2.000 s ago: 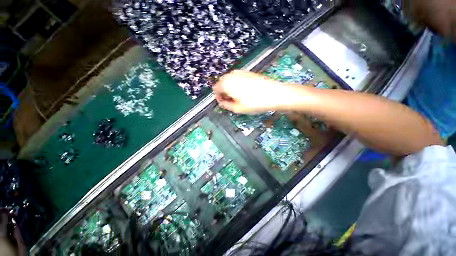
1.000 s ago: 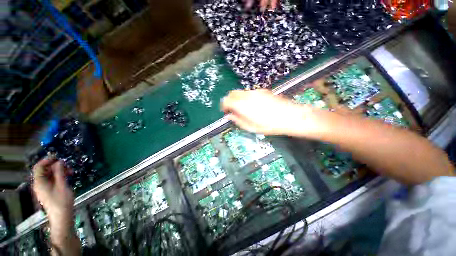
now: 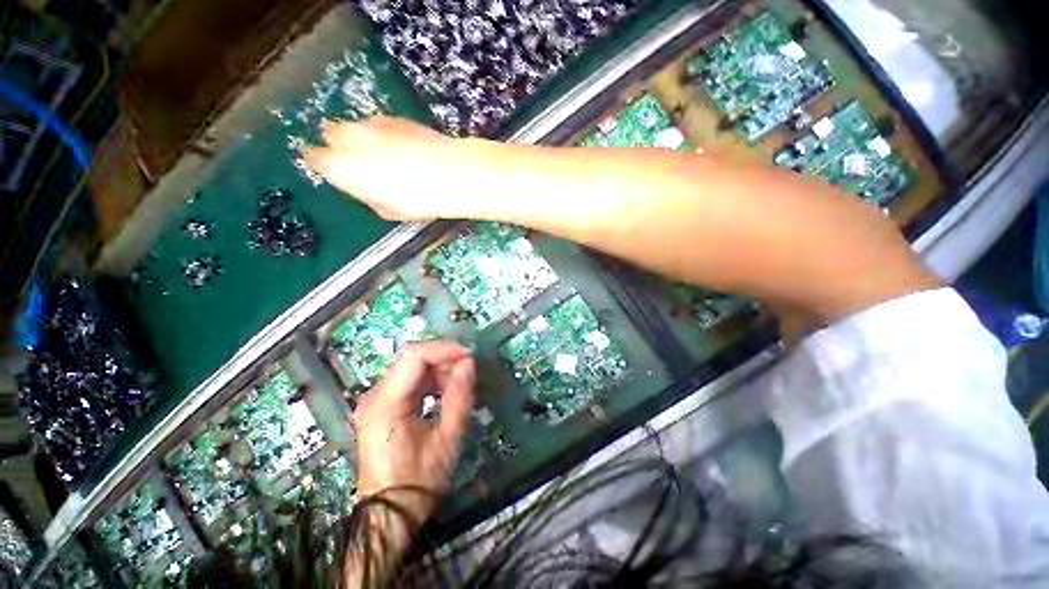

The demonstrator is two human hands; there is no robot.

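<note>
My right hand reaches in from the right, fingertips down at the near end of the pile of small silvery components on the green mat. Its fingertips blur into the pile, so a held part cannot be made out. My left hand is over a carrier of green circuit boards, thumb and forefinger curled close together; whether they hold a part is unclear. It partly covers one board. Two other boards of that carrier, an upper one and a right one, show plainly.
A metal rail runs diagonally between mat and carriers. Dark components lie on the mat, with a black heap at left and a black-and-silver heap at top. Another carrier with boards lies right. Hair strands cross the bottom.
My left hand has moved from the black heap at left to over the boards. My right hand has moved from beside the rail to the silvery pile. The view has shifted.
</note>
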